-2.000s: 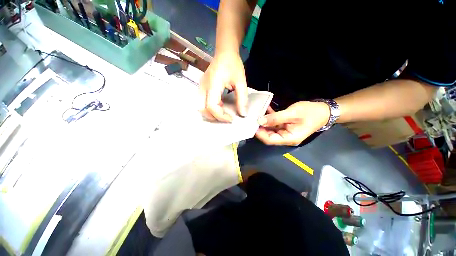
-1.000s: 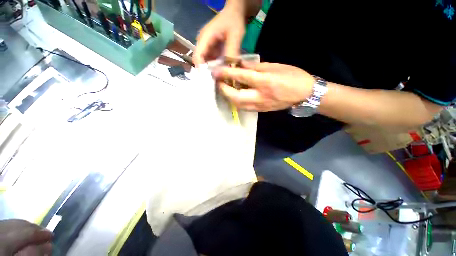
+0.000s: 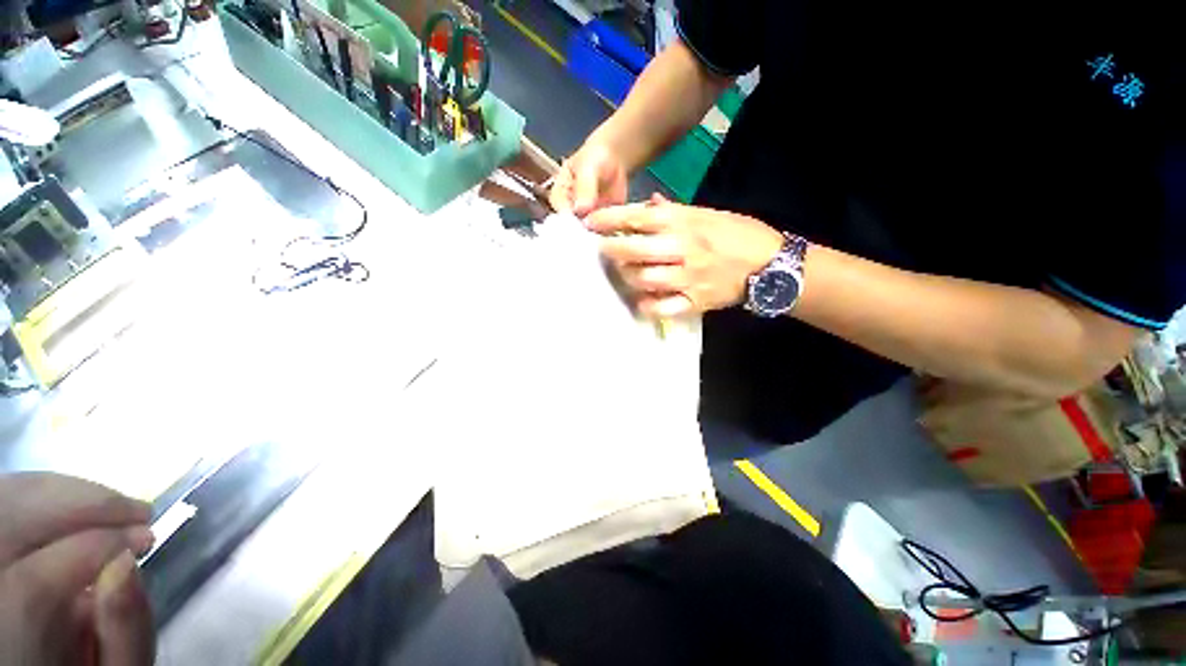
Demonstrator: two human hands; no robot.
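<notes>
A beige bag piece (image 3: 572, 429) drapes from the white table over the table edge towards my dark-clothed lap, with yellow edging at its right side. Another person's two hands (image 3: 637, 241) hold its upper end, one with a wristwatch. My left hand (image 3: 72, 572) is at the lower left, cut off by the picture's edge, fingers bent, thumb a little apart from them, with nothing visible in it. It is away from the piece. My right hand is not in view.
A green tool tray (image 3: 442, 169) with scissors stands at the top. Dark thread snips (image 3: 312, 273) and a cable lie on the white sheet. Machine parts (image 3: 46, 234) are at the left. A person in black (image 3: 910, 156) stands at the right. A black cable lies at the lower right.
My left hand came into view at the lower left and is now further in. The other person's hands moved up the piece, which now hangs flatter. The view has shifted a little left.
</notes>
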